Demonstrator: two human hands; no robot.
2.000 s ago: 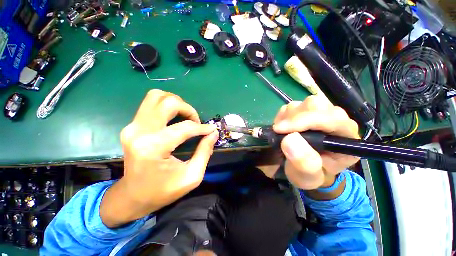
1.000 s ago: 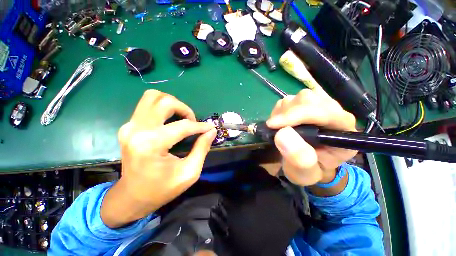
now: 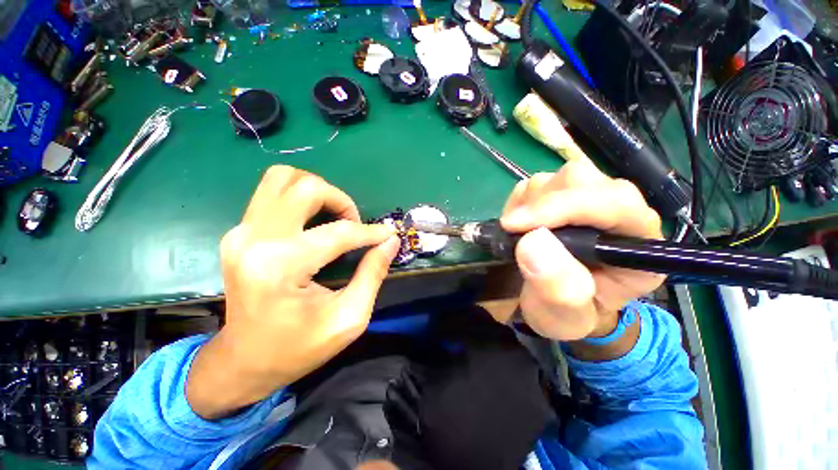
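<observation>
A small open round unit (image 3: 407, 240) with coppery and shiny parts lies at the mat's front edge. A pale disc (image 3: 429, 223) sits at its right side. My left hand (image 3: 303, 285) pinches the unit's left side between thumb and forefinger, which hide part of it. My right hand (image 3: 579, 248) holds the soldering iron (image 3: 698, 261) by its black handle. The iron's barrel points left, over the pale disc, with its tip close to the unit's parts. I cannot tell whether the tip touches them.
Black round housings (image 3: 340, 99), a white wire bundle (image 3: 124, 170) and a thin silver tool (image 3: 494, 151) lie on the green mat (image 3: 184, 248). A thick black tube (image 3: 606, 133) and a fan (image 3: 764, 124) stand right. A parts tray (image 3: 55, 386) is low left, a white tray (image 3: 795, 367) right.
The view has shifted slightly. The iron's barrel has drawn back a little to the right since one second ago, showing more of the coppery parts. My left hand keeps its pinch.
</observation>
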